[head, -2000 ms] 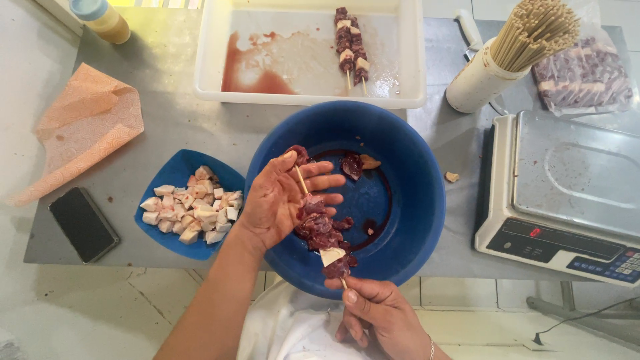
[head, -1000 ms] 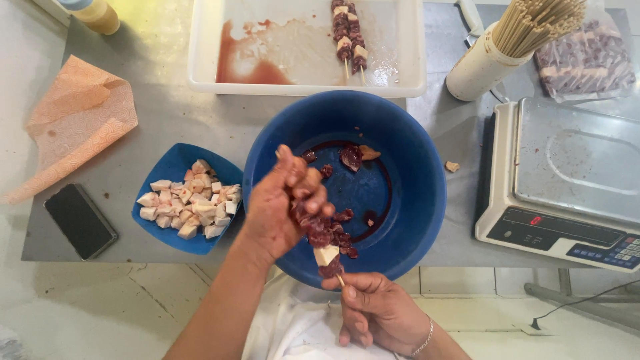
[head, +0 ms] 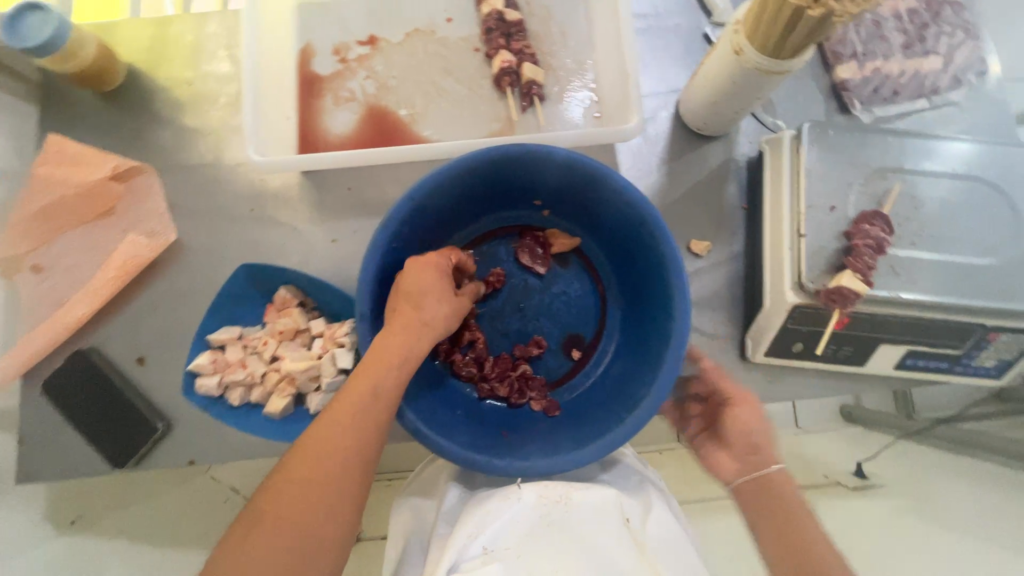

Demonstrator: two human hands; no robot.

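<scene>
My left hand (head: 436,292) reaches into the blue plastic basin (head: 524,448), its fingertips at a small piece of raw meat (head: 494,279); whether they pinch it is unclear. More dark red meat pieces (head: 500,376) lie below it on the basin floor. At the basin's right outer side is my right hand (head: 724,416), slightly blurred, fingers apart and holding nothing. A skewer of meat with one pale cube (head: 860,260) rests aslant on the kitchen scale (head: 920,208), its lower end over the display panel. Pale fat cubes (head: 276,348) fill a blue dish (head: 220,308) left of the basin.
Two skewers (head: 512,56) lie in a white tray (head: 440,152) behind the basin. A white container of wooden sticks (head: 728,80) and a bag of skewers (head: 904,60) stand at back right. At left are orange paper (head: 88,232), a phone (head: 106,408) and a blue-lidded bottle (head: 68,48).
The skewer held in both hands over the basin now lies on the scale, let go. My left hand has moved down into the basin, and my right hand has moved to the basin's right side.
</scene>
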